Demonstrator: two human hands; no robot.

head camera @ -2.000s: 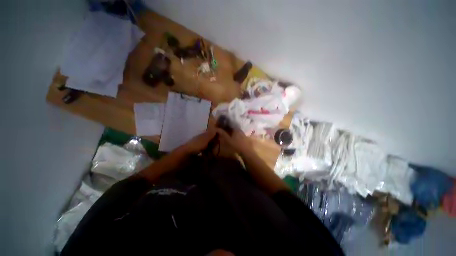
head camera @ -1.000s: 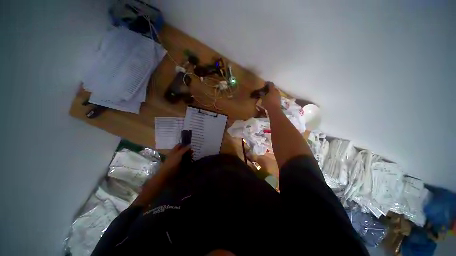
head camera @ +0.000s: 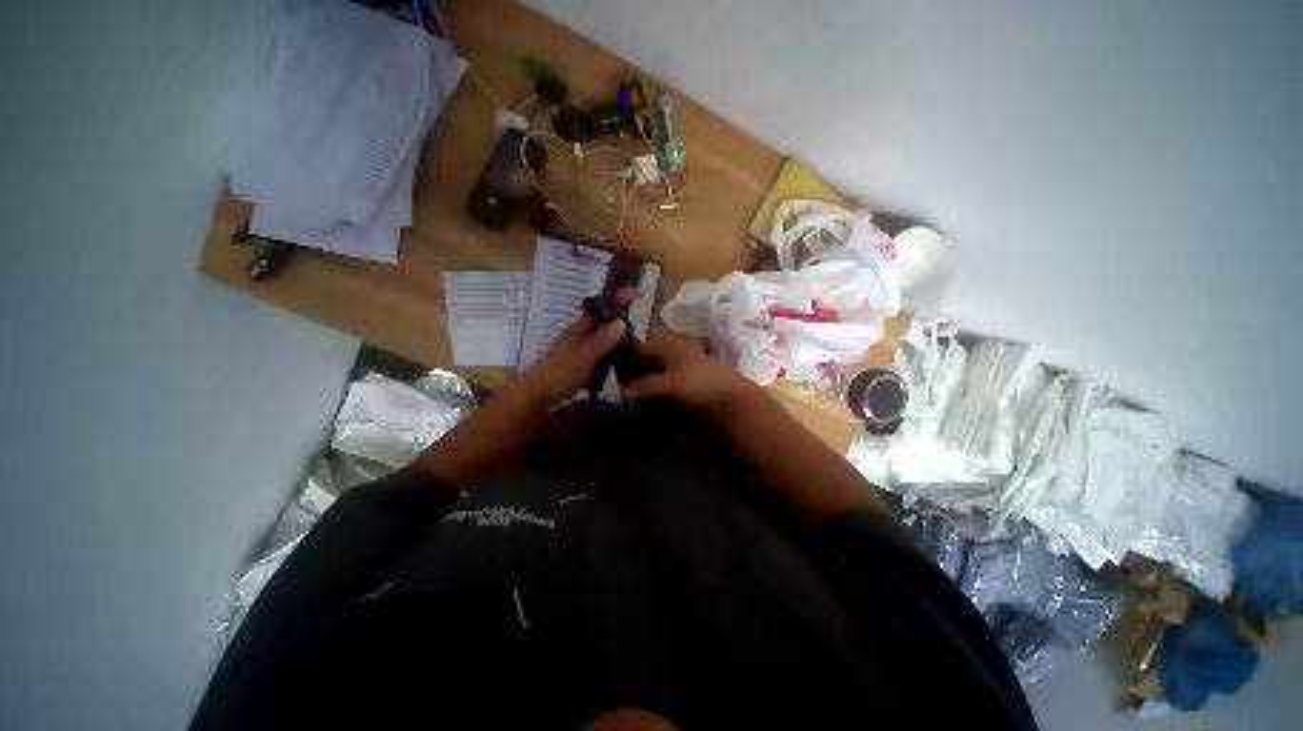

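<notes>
My left hand (head camera: 569, 366) and my right hand (head camera: 683, 374) are close together in front of my body. Both hold small black objects (head camera: 615, 317) over the clipboard's lower right part; whether these are one or two joined things is not clear. The clipboard (head camera: 555, 303) lies on the wooden desk with a printed list on it, partly covered by my hands. A smaller printed sheet (head camera: 486, 317) lies beside it on the left.
The desk (head camera: 336, 303) also bears a paper pile (head camera: 340, 129), cables (head camera: 629, 169), a dark object (head camera: 503, 179), a white and red plastic bag (head camera: 815, 307), a yellow item (head camera: 795, 194) and a round black-rimmed object (head camera: 877, 397). Bagged garments (head camera: 1115, 479) stand at right, others (head camera: 400, 417) at left.
My right hand has come back from the desk's far edge to my left hand. The black object that lay there is gone from the yellow item. My left hand has moved right.
</notes>
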